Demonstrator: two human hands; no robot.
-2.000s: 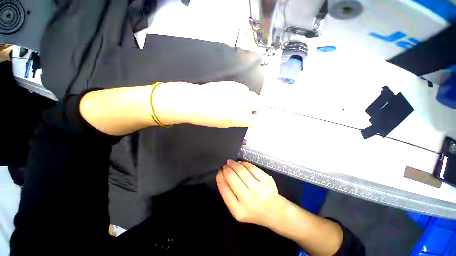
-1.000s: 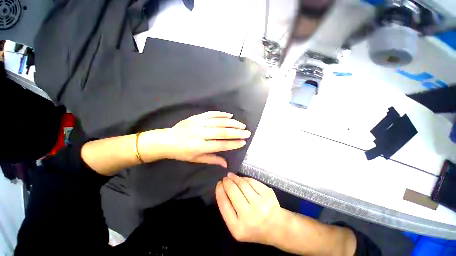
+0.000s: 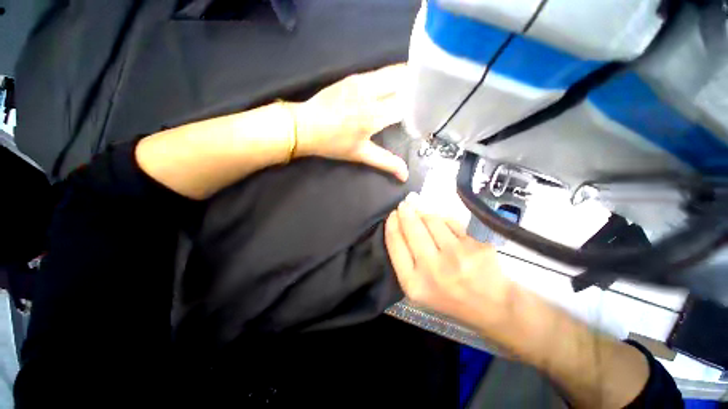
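Observation:
A dark grey garment panel spreads over the table and my lap, its right edge running towards the needle area of a white sewing machine head with a blue stripe. My left hand, with a thin gold bangle at the wrist, lies palm down on the cloth, thumb spread; the machine head hides its fingertips. My right hand is just below the needle area, fingers together and bent at the cloth edge, holding it; its thumb is hidden.
Black scraps lie on the white table right of my right hand, partly behind a dark blurred curved part of the machine. A ruler-marked table edge runs below. A black flat rectangle and brown piece are at right.
The view has moved closer to the machine head, which now covers the upper right. Both hands are nearer the needle area; my left hand has moved up and my right hand up and right with the cloth edge.

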